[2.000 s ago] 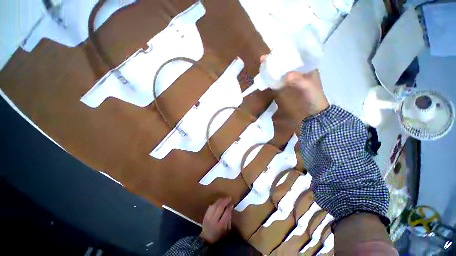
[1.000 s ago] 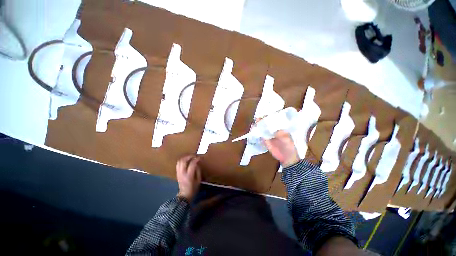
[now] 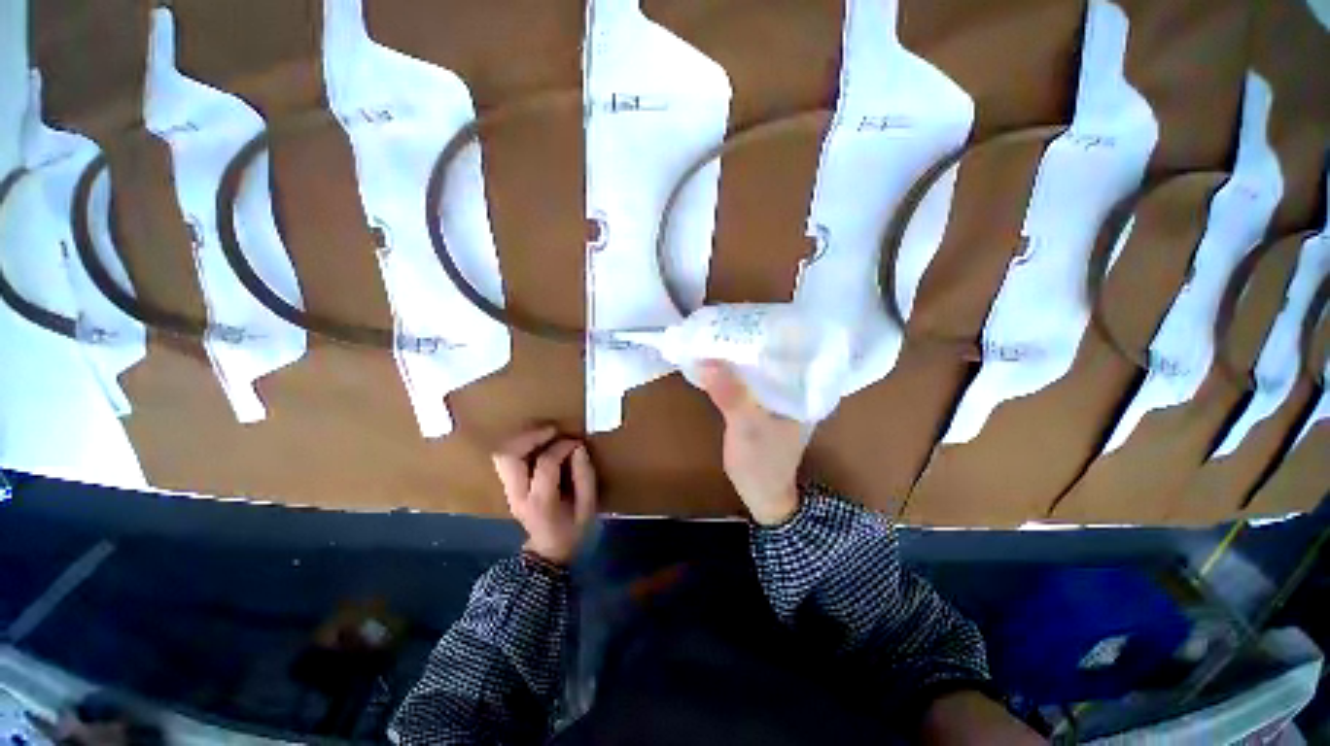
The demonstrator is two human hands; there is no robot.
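Note:
My right hand (image 3: 761, 445) holds the translucent white glue bottle (image 3: 759, 350) on its side, nozzle pointing left. The nozzle tip is over the lower left edge of a white shaped piece (image 3: 649, 161). My left hand (image 3: 549, 488) rests on a brown panel (image 3: 540, 401) just left of that piece's lower end, fingers curled; I see nothing in it. Thin dark brown handles (image 3: 438, 204) arch to the left from the white pieces. Whether the tip touches the piece cannot be told.
More overlapping brown panels with white pieces (image 3: 890, 175) run left and right across the table. The table's white surface (image 3: 59, 423) shows at the far left. Below the near edge are a dark area and a blue item (image 3: 1087, 627) at lower right.
The view has turned and come closer to the row. The bottle's tip is now at the left edge of a white piece. My left hand remains near the table's front edge.

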